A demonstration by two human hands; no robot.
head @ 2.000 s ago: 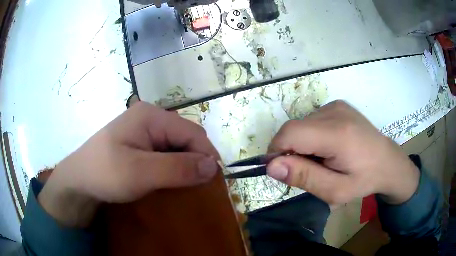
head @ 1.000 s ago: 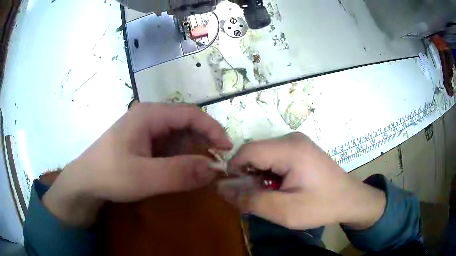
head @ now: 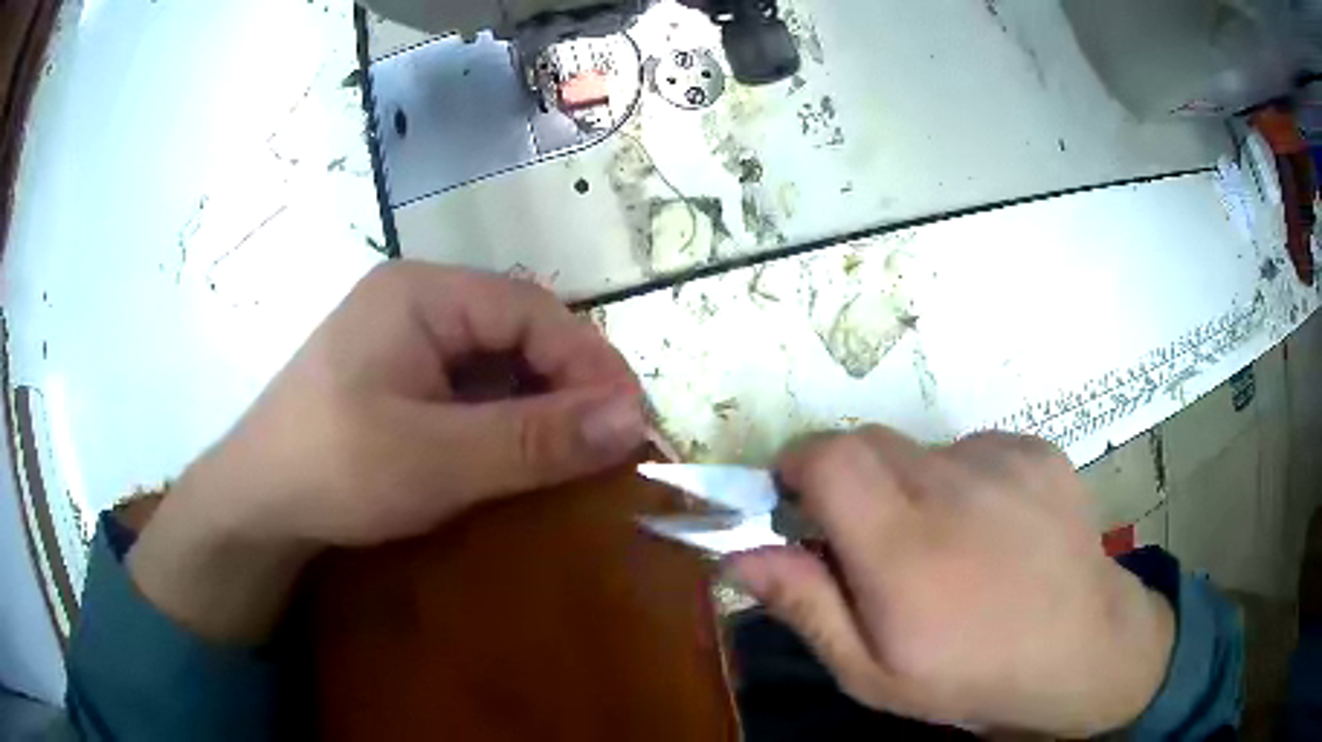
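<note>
A brown leather panel (head: 522,623) hangs over the lap, below the table's front edge. My left hand (head: 435,413) pinches its upper edge near the corner between thumb and fingers. A thin pale strip or thread end (head: 661,442) sticks out beside my left thumb. My right hand (head: 942,573) holds small thread snips (head: 718,507). Their two silvery blades are apart and point left at the panel's upper right corner, just right of my left fingertips. The snips' grip is hidden in my right hand.
The sewing machine's shiny slide plate (head: 450,123) and needle plate area with a red-orange spot (head: 583,90) are at the top. Scissors with orange-red parts (head: 1290,189) lie at the table's right end. A printed ruler (head: 1131,380) runs along the front edge.
The snips, dark and narrow two seconds ago and mostly hidden a second ago, now show bright, parted blades. My right hand has moved slightly right since a second ago. My left hand still pinches the panel.
</note>
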